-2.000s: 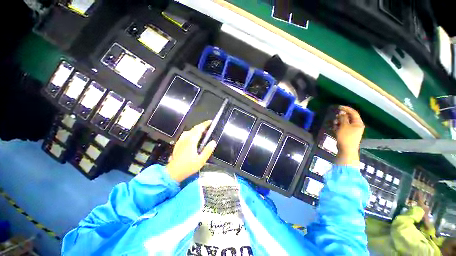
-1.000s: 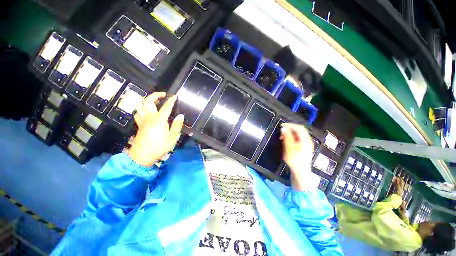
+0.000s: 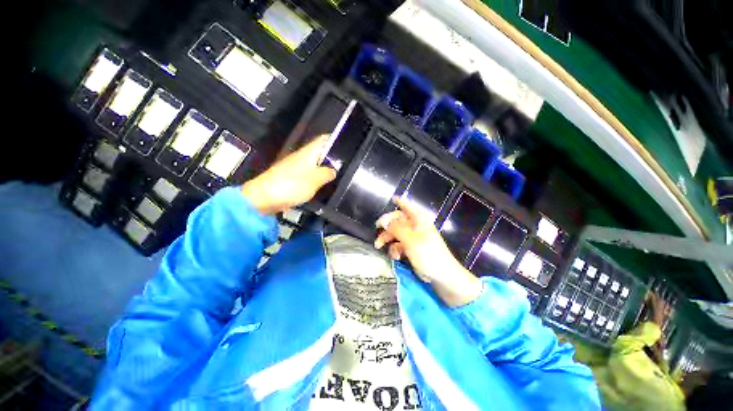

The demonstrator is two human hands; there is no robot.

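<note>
My left hand (image 3: 296, 176) holds a phone unit (image 3: 337, 136), tilted up on its edge at the left end of the foam tray (image 3: 328, 210). Several phone units lie screen up in the tray's slots, black with bright reflections. My right hand (image 3: 408, 234) is over the tray's front edge, its index finger extended by the second phone unit (image 3: 374, 183) and its other fingers curled. I cannot make out anything in its fingertips.
Small blue bins (image 3: 446, 120) stand in a row behind the tray. Side foam trays (image 3: 181, 100) with open phones lie at the left. More open phones (image 3: 534, 268) and a blister tray (image 3: 591, 293) are at the right. A person in yellow (image 3: 635, 369) is at the lower right.
My left hand has taken hold of the leftmost phone unit and tilted it up. My right hand has moved left along the tray. The view has shifted slightly.
</note>
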